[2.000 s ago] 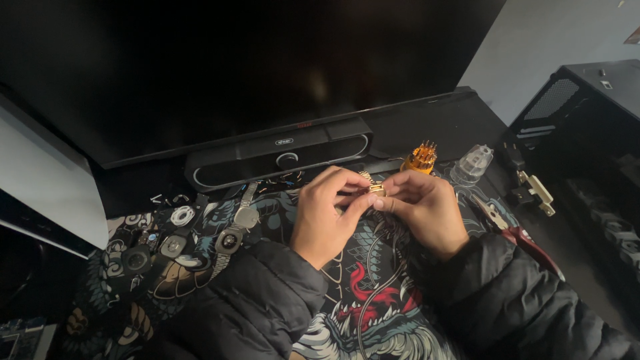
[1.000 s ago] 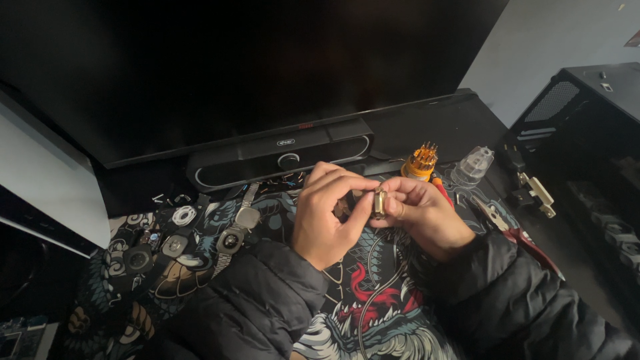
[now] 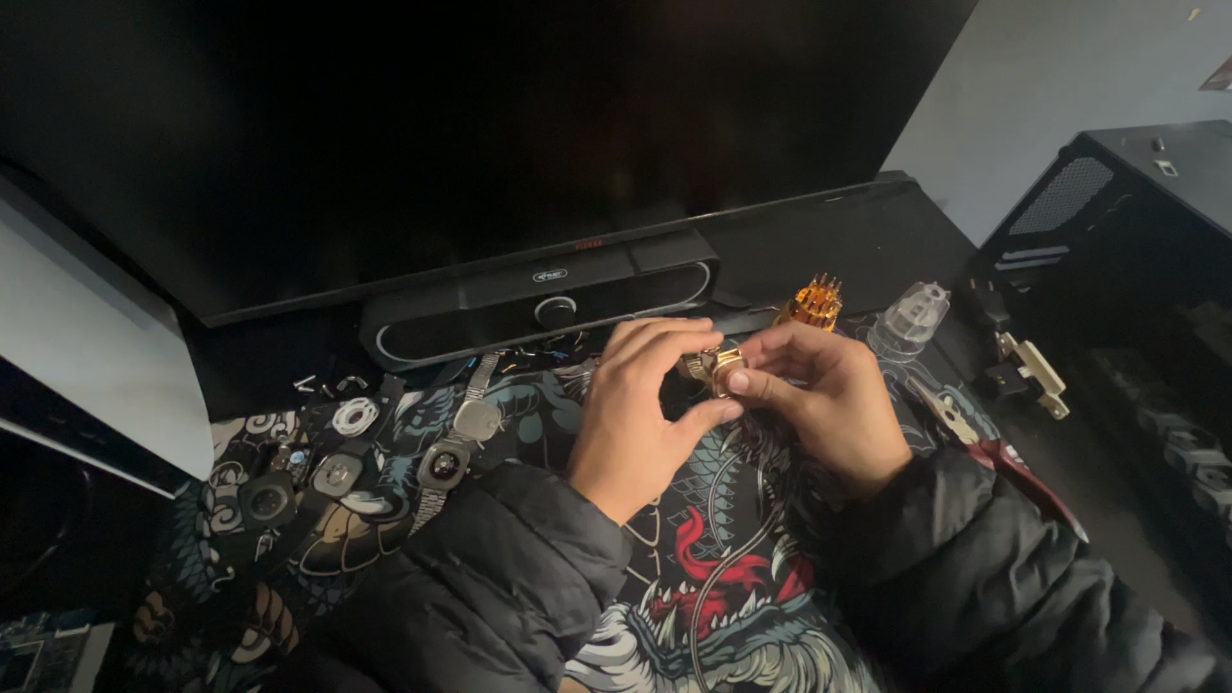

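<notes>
Between finger and thumb, my right hand (image 3: pixel 833 404) grips a small gold-coloured metal watch (image 3: pixel 724 366), whose form is partly covered by the fingers. My left hand (image 3: pixel 640 414) curves around its left side, fingers above and thumb below; whether they touch it is unclear. A patterned desk mat (image 3: pixel 712 568) lies under both hands. Behind my right hand stands an orange screwdriver-bit holder (image 3: pixel 813 303), with a clear plastic container (image 3: pixel 910 322) to its right. Left of my left hand lie watches with metal bands, including a square-cased one (image 3: pixel 444 465) and another (image 3: pixel 478 417).
A black soundbar (image 3: pixel 549 308) sits below a large screen (image 3: pixel 462 144). Red-handled pliers (image 3: pixel 1006 462) and a beige connector (image 3: pixel 1035 375) lie at right, near a black computer case (image 3: pixel 1107 241). A coiled white cable (image 3: pixel 355 416) and small parts lie at left.
The gold watch has been turned between my fingers. My left fingers have spread farther from the thumb.
</notes>
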